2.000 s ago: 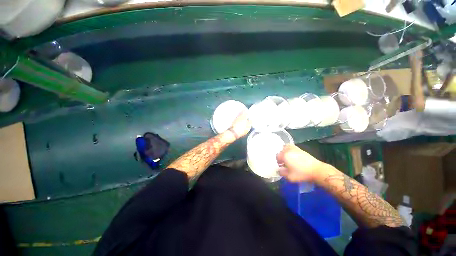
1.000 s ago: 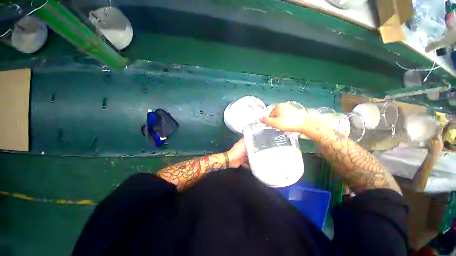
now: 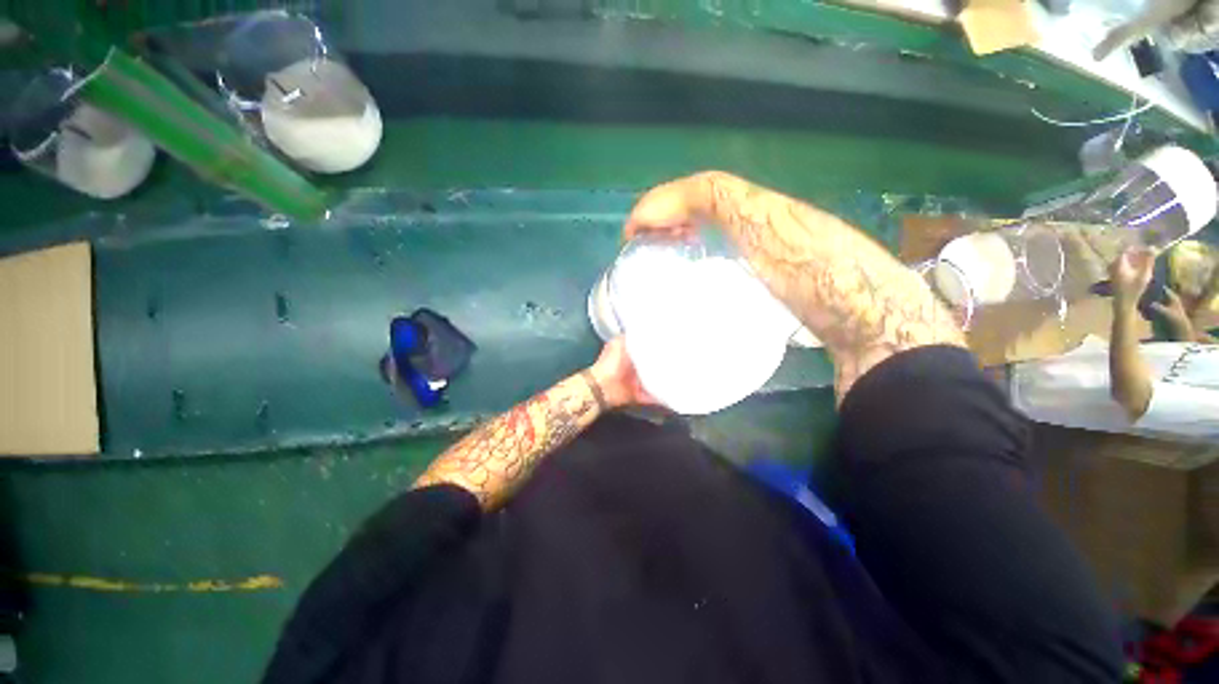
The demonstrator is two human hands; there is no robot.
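Note:
A clear container with a bright white fill (image 3: 709, 334) is held in front of me over the bench's near edge, its white end towards me. My left hand (image 3: 623, 374) holds its lower left side. My right hand (image 3: 668, 211) is at its far upper rim, with the fingers partly hidden. Another clear container (image 3: 603, 307) stands just behind it on the left, mostly covered. The held container and my right forearm hide most of the row.
A blue-and-black bundle (image 3: 425, 358) and a cardboard sheet (image 3: 48, 350) lie on the green bench (image 3: 201, 321). Containers hang or stand by the green post (image 3: 201, 134). At right, a person in white lifts a container (image 3: 1166, 195). A blue bin (image 3: 802, 501) is below.
The held container has turned so its white end faces me. My right hand has moved left to its far side. The person at right now holds up a container.

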